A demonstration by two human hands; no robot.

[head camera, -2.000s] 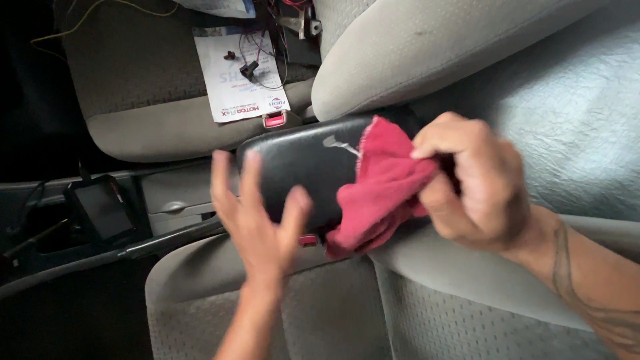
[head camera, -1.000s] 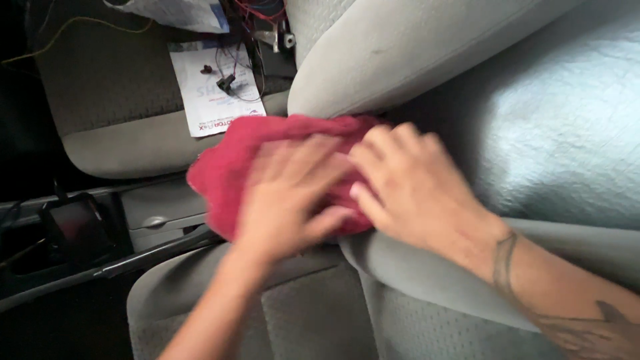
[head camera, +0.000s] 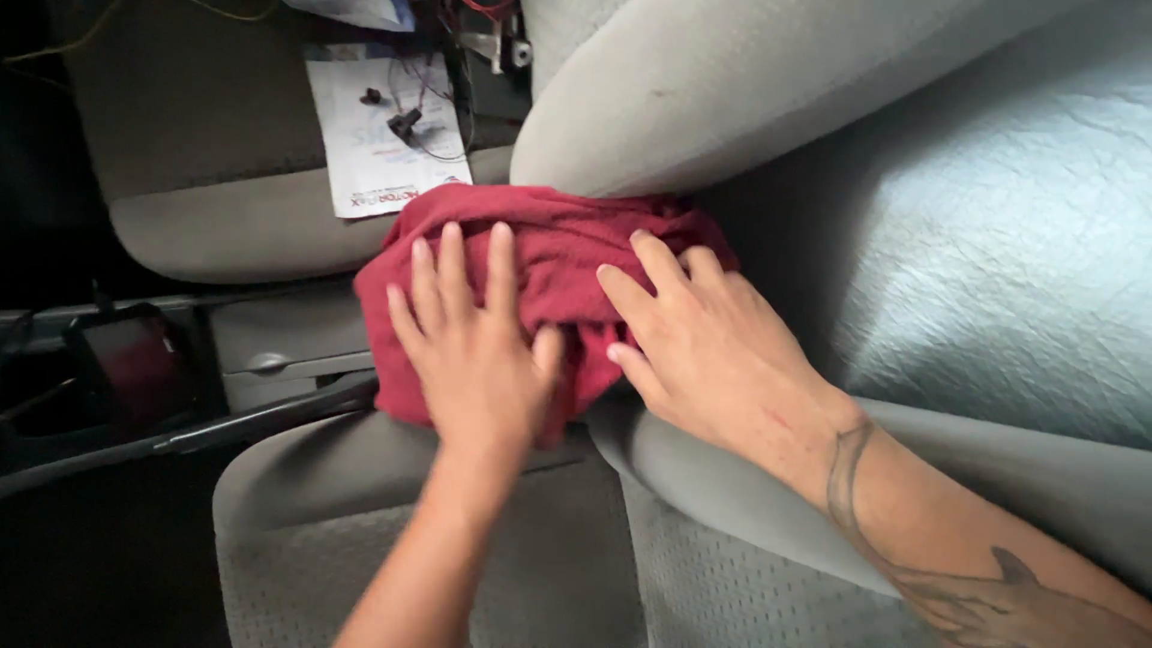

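Note:
A red cloth [head camera: 549,225] lies spread and wrinkled over the car's centre armrest, which it hides. My left hand [head camera: 472,351] rests flat on the cloth's left half with its fingers apart. On the right part of the cloth lies my right hand [head camera: 711,333], its fingers bent and spread against the fabric. Whether those fingers pinch any cloth cannot be told.
Grey fabric seats [head camera: 405,540] flank the console, with a handbrake lever [head camera: 261,418] left of the cloth. A printed paper [head camera: 360,171] with a small black connector [head camera: 405,124] and wires lies on the far seat. A phone-like device [head camera: 135,360] sits at left.
The red cloth, bunched in my right hand two seconds ago, is now spread over the black armrest. My left hand has come down from beside the armrest onto the cloth.

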